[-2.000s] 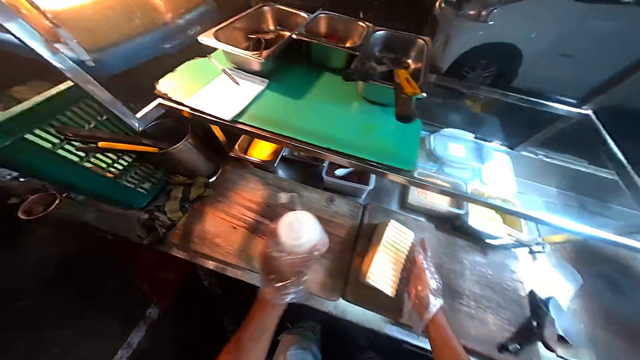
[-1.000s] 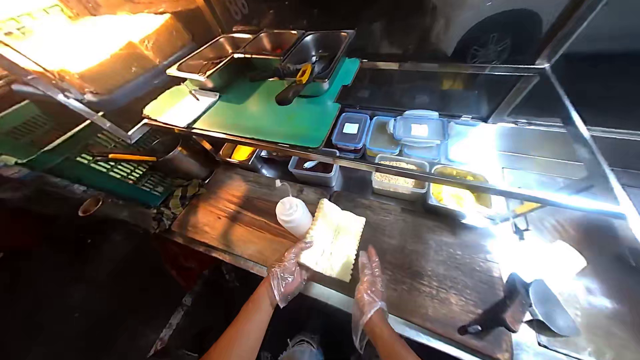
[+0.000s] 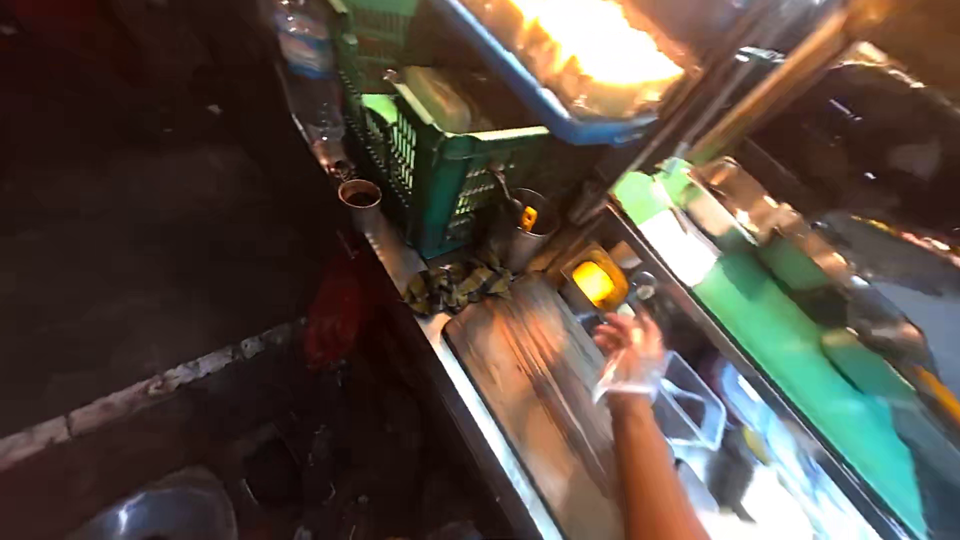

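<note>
My left hand (image 3: 630,352), in a clear plastic glove, reaches over the far side of the wooden board (image 3: 525,375). Its fingers look spread with nothing between them, though motion blurs them. Just beyond the fingertips is a container with a bright yellow-orange content (image 3: 594,282). A clear plastic container (image 3: 694,405) lies right beside the wrist. My right hand is outside the view.
A green plastic crate (image 3: 442,180) and a metal pot (image 3: 536,225) with a yellow-handled tool stand at the board's far end, by a crumpled patterned cloth (image 3: 457,285). A green cutting board (image 3: 787,345) lies on the raised shelf at right. A cup (image 3: 360,195) stands at the counter's edge.
The view has swung strongly left and tilted. My left hand has left the slice of ridged bread and now reaches toward the small containers. Bread, white squeeze bottle and right hand are out of view.
</note>
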